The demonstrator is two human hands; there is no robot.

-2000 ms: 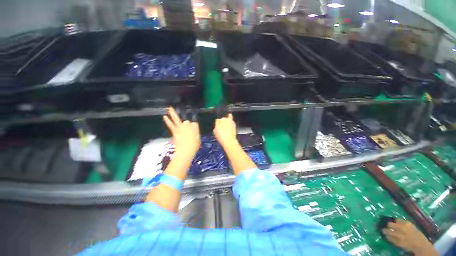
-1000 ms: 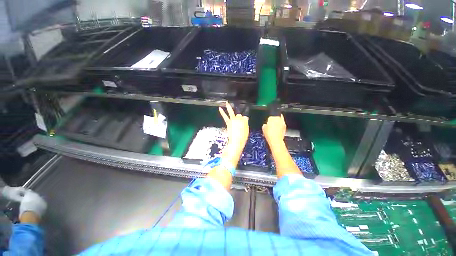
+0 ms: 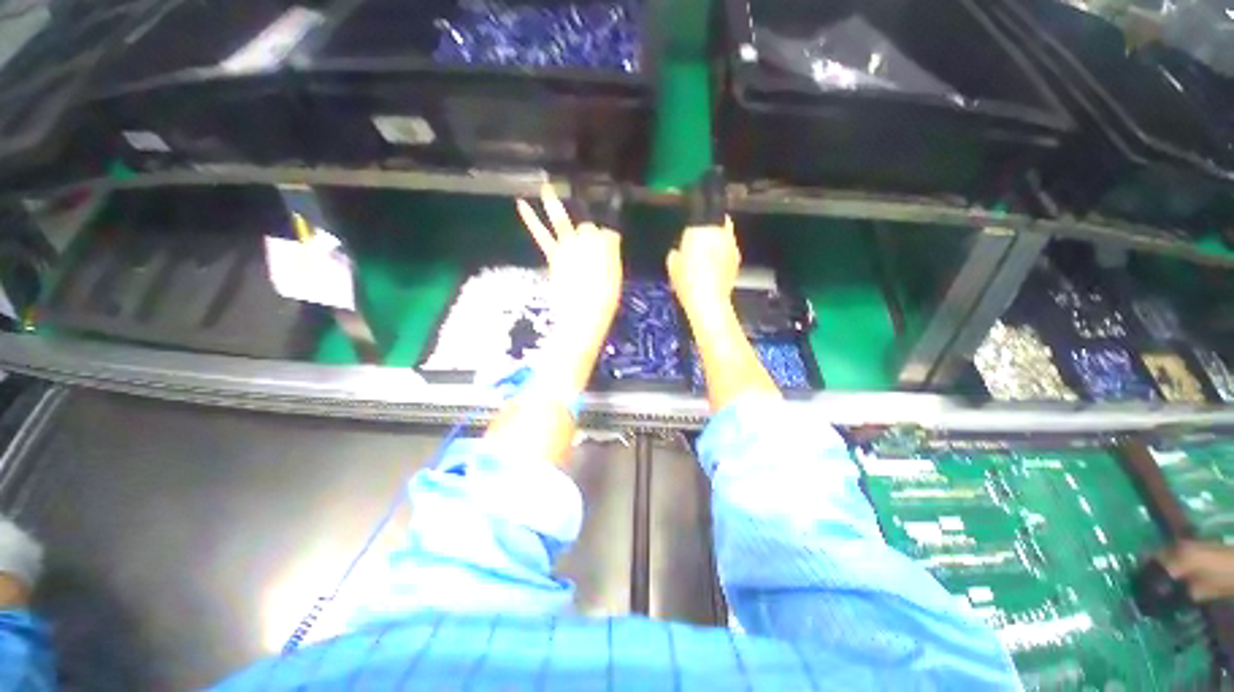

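Observation:
My left hand is raised in front of the shelf rail, over the component trays. Two of its fingers stick up apart, and its other fingertips end in a dark shape. My right hand is raised beside it with its fingers curled, and a black shape stands at its fingertips. I cannot tell whether either black shape is finger covers or held things. Between and below the hands, the middle tray holds blue-purple cylinders. White pieces fill the left tray, and small blue components lie in the right tray.
Black bins stand on the upper shelf. A silver conveyor rail runs below the trays. A green circuit board lies at right, where another person's hand reaches in. A white glove shows at far left. A paper tag hangs left.
The view has turned left, then tilted down. Both my hands keep much the same pose near the shelf rail. The neighbour's glove has moved mostly out of view at left.

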